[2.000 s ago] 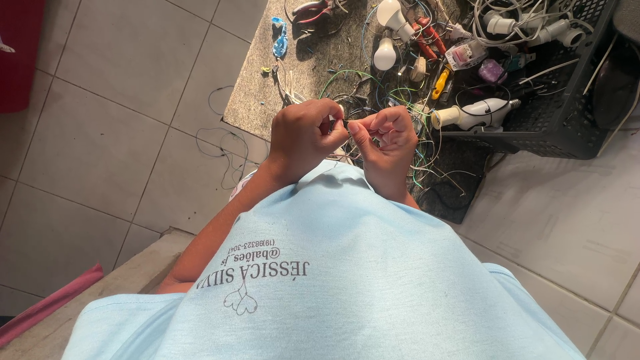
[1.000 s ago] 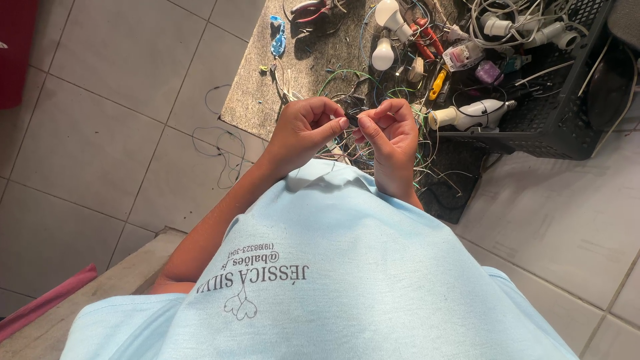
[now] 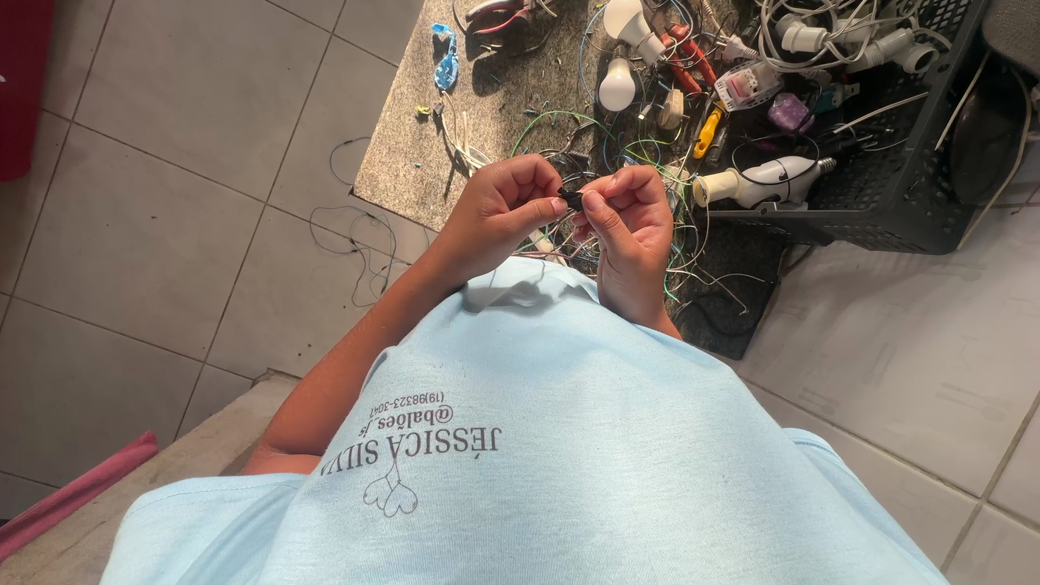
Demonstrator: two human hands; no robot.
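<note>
My left hand (image 3: pixel 508 211) and my right hand (image 3: pixel 630 231) meet above the near part of a stone-look tabletop. Between their fingertips is a small black piece (image 3: pixel 572 199), pinched from both sides; whether it is tape or a plastic part I cannot tell. Thin loose wires in green, white and other colours (image 3: pixel 682 236) lie tangled under and around the hands. White cable ends (image 3: pixel 463 146) lie just beyond my left hand. Past my right hand are a yellow-handled tool (image 3: pixel 708 132) and a white lamp in a socket (image 3: pixel 760 185).
A black plastic crate (image 3: pixel 918 219) at the right holds cables and lamp sockets. Two white bulbs (image 3: pixel 617 85), red-handled pliers (image 3: pixel 691 57) and a clear-cased plug (image 3: pixel 747 85) lie at the back, with more pliers (image 3: pixel 496 16) and a blue scrap (image 3: pixel 444 57) further left. Thin wire trails over the floor tiles (image 3: pixel 366 244).
One second ago my fingertips were slightly apart; now they are close together on the black piece, which shows more plainly.
</note>
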